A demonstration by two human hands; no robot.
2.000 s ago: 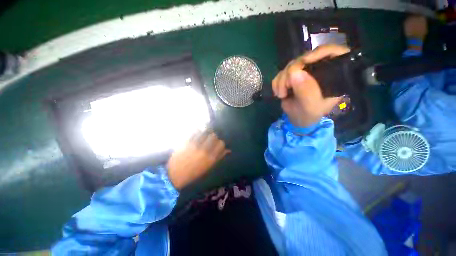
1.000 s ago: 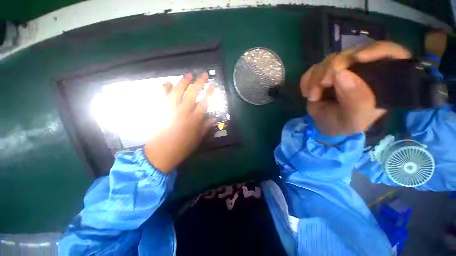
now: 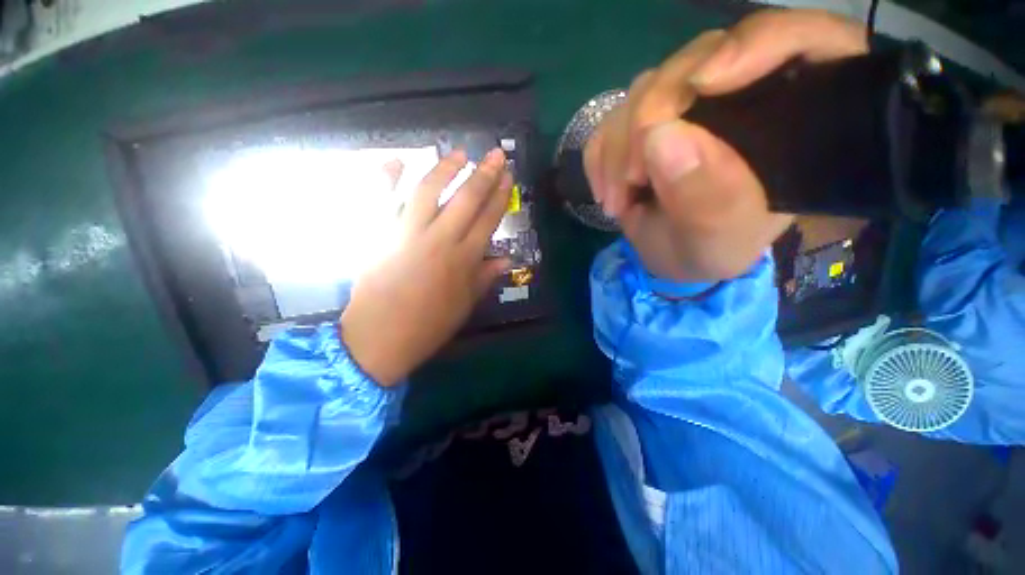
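Observation:
An open flat device (image 3: 326, 294), washed out by glare on its left, lies in a black tray (image 3: 169, 247). My left hand (image 3: 422, 275) rests over the device with spread fingers, its fingertips near the circuit board (image 3: 515, 242) at the right end. Yellow patches show on the board. My right hand (image 3: 691, 169) is shut around a thick black electric screwdriver (image 3: 837, 133). Its front end points left, between the board and the screw dish. The round silver screw dish (image 3: 587, 121) is partly hidden behind my right hand and the tool. The bit's tip cannot be made out.
Another device (image 3: 826, 267) in a black tray lies at the right, partly hidden by my right hand. A pale mint fan (image 3: 918, 388) and a neighbouring worker's blue sleeve (image 3: 976, 326) are at the far right. A white rail (image 3: 107, 25) curves along the top.
My right hand and the screwdriver have moved left from a second ago and now cover part of the dish. My left hand has shifted slightly right towards the board.

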